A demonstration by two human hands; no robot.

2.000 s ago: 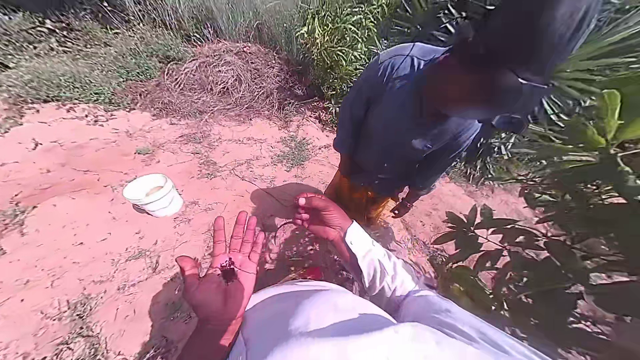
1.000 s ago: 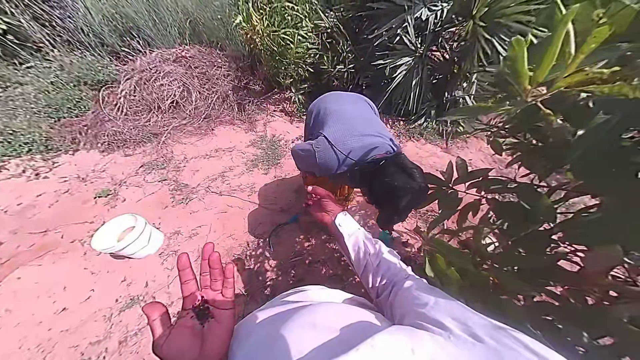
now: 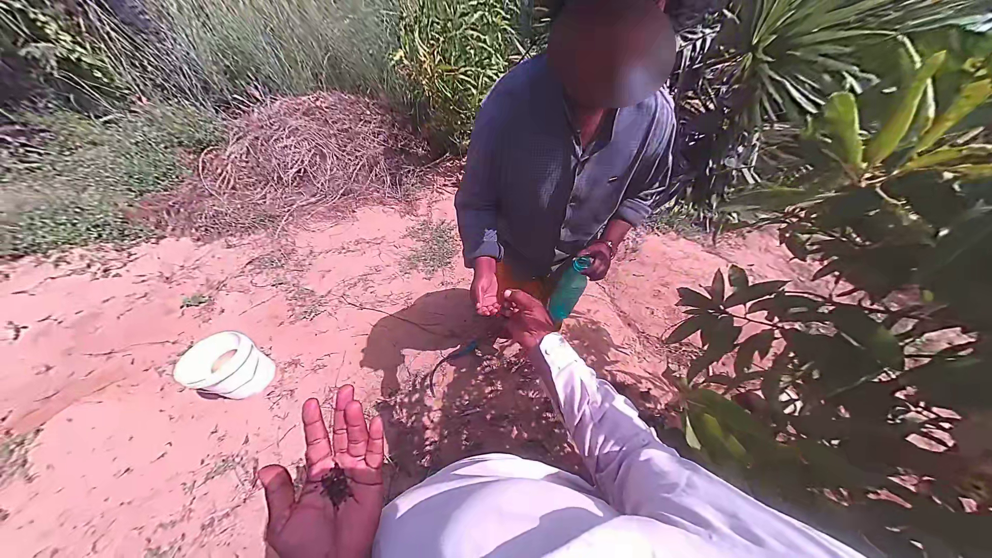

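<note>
My left hand (image 3: 333, 488) is held palm up at the lower left, fingers spread. A small dark, crumbly clump (image 3: 337, 487) rests on its palm. My right hand (image 3: 527, 316) reaches forward near the centre, its fingertips close beside the open palm of another person's hand (image 3: 485, 291); whether the two touch, and whether my fingers hold anything, cannot be made out. That person (image 3: 566, 170), in a dark blue shirt, faces me and grips a green, open-mouthed bottle (image 3: 568, 293) in the other hand. My right hand is just left of the bottle.
A white bucket (image 3: 260, 372) stands on sandy ground at the left. A heap of dry stalks (image 3: 310, 155) lies behind it. A leafy bush (image 3: 837, 364) crowds the right side. A thin dark curved thing with a blue-green part (image 3: 465, 350) lies on the sand near the centre.
The other person was bent down a second ago and now stands more upright, with the green bottle in view and one palm held out by my right hand. The clump stays on my left palm.
</note>
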